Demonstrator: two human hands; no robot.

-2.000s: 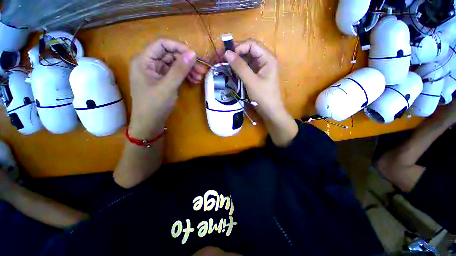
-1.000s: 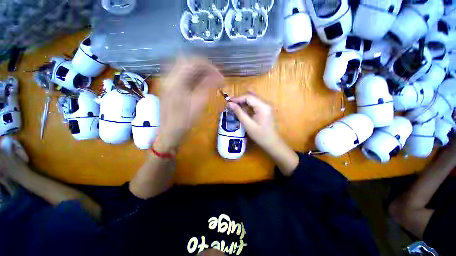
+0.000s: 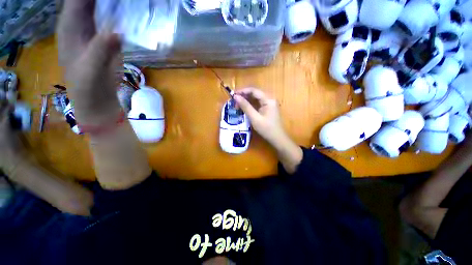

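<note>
A white camera body lies in front of me, its lens window towards me and its open cavity at the far end. My right hand pinches a small dark connector or strip end just above the cavity. A thin red and dark lead runs from it towards the stack. My left hand is raised at the upper left, large and blurred. A shiny, blurred clear or whitish piece is beside its fingers; blur hides whether the hand holds it.
A stack of clear blister trays stands at the back. A white unit stands left, others partly behind my left arm. A loose pile of white units fills the right. A thin stick lies far left. Other people's arms are at both sides.
My left hand has moved left and up, away from the camera body. The shiny blurred piece now shows beside it. My right hand stays at the cavity; the red lead now shows clearly.
</note>
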